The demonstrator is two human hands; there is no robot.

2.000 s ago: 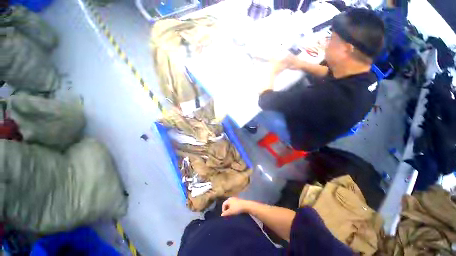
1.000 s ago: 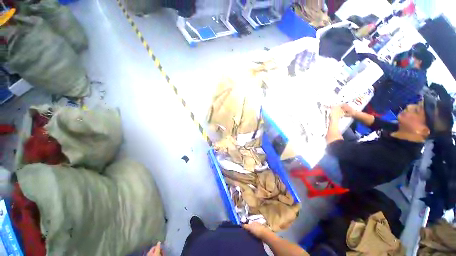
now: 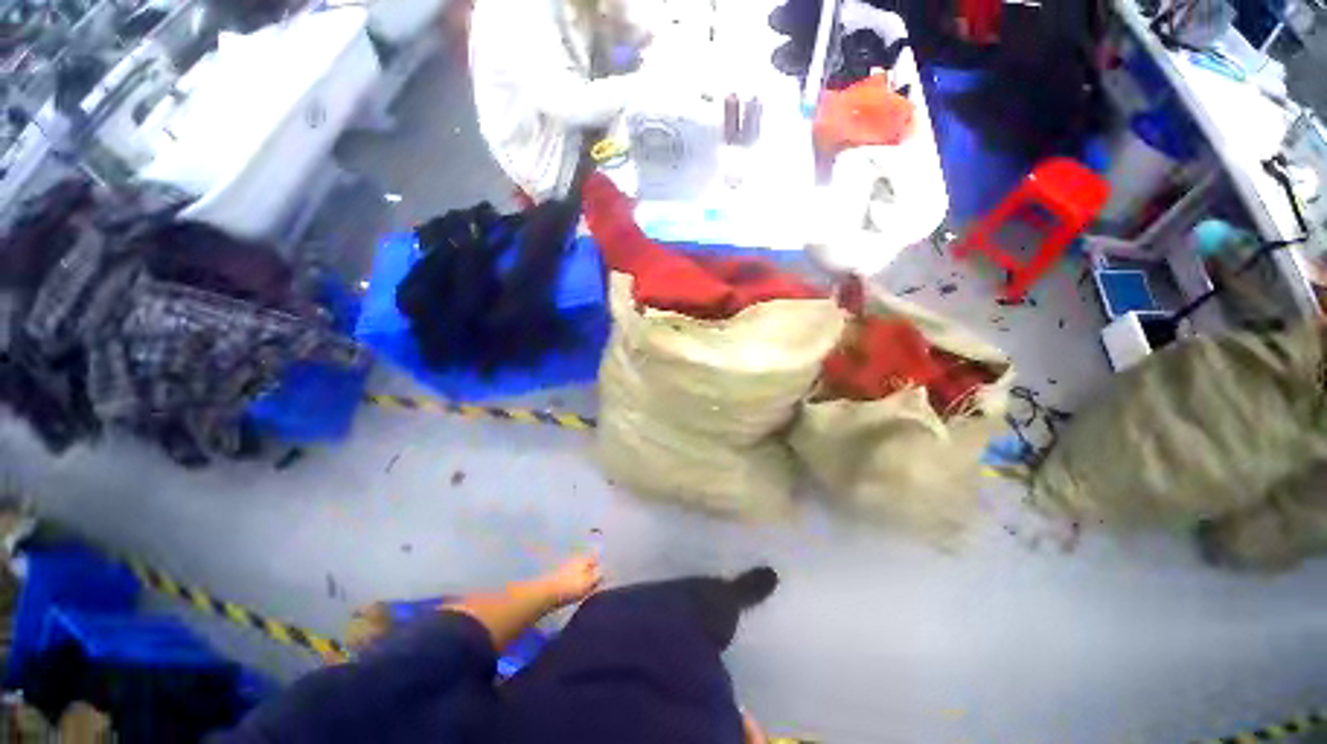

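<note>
My left hand (image 3: 576, 579) is low in the middle, over the grey floor, small and blurred. It looks empty, with its fingers loosely apart. My right hand (image 3: 751, 728) shows only as a sliver at the bottom edge beside my dark clothing; its fingers are hidden. Neither hand touches a garment that I can see. Ahead of me stand two open beige woven sacks, the left one (image 3: 706, 407) and the right one (image 3: 895, 458). Red fabric (image 3: 684, 279) bulges from the left sack, and more red fabric shows in the right one.
A blue tote (image 3: 575, 313) holds black garment pieces (image 3: 488, 284). Dark checked fabric (image 3: 189, 327) is piled at left. A red stool (image 3: 1041, 218) stands behind the sacks. An olive sack (image 3: 1186, 429) lies at right. Yellow-black tape (image 3: 240, 615) crosses the floor. A person in white (image 3: 546, 102) is at a table.
The view has swung away from the tote of tan pieces and the person in black to the open sacks with red fabric. My left arm now reaches forward; my right hand has dropped almost out of view.
</note>
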